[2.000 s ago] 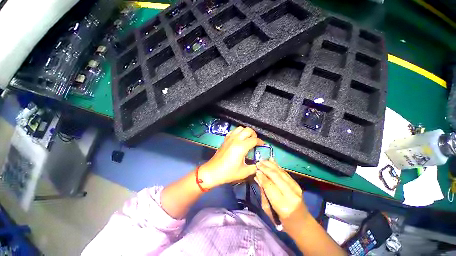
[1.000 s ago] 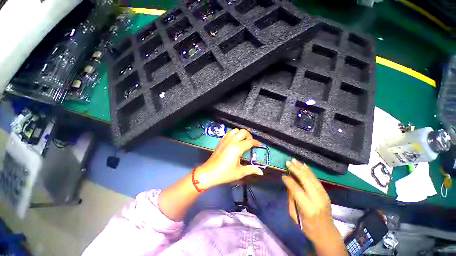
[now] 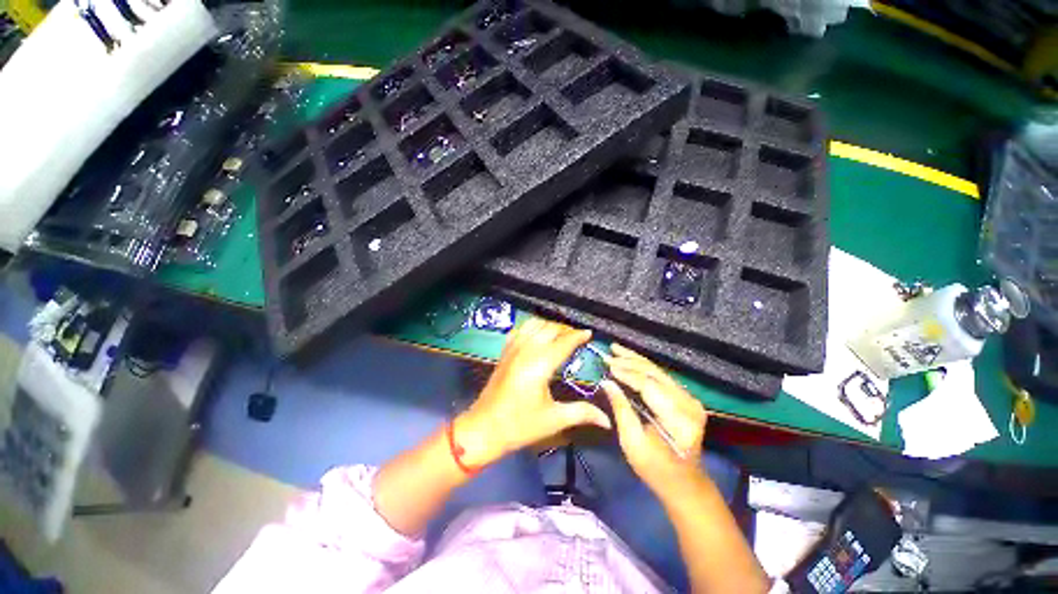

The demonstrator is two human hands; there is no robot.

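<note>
A small square housing, like a watch case [image 3: 584, 369], has a dark rim and a pale teal face. My left hand [image 3: 522, 389] holds it between thumb and fingertips, just in front of the bench edge. My right hand [image 3: 652, 418] is at its right side, fingertips by the rim, and holds a thin pen-length tool [image 3: 658, 427], perhaps tweezers, that slants down to the right. The tool's tip near the housing is too small to make out.
Two black foam trays [image 3: 400, 279] lie askew behind the hands. A blue-white part [image 3: 493, 313] lies at the bench edge. Right: an off-white bottle [image 3: 917, 337], a white wipe [image 3: 949, 415], a dark loop [image 3: 863, 398] on paper. Left: clear blister trays [image 3: 139, 174]. Below right: a black meter [image 3: 847, 551].
My right hand, apart from the housing one second ago, has come back left to it with the tool. The housing is tilted differently in my left hand. The camera view has shifted slightly.
</note>
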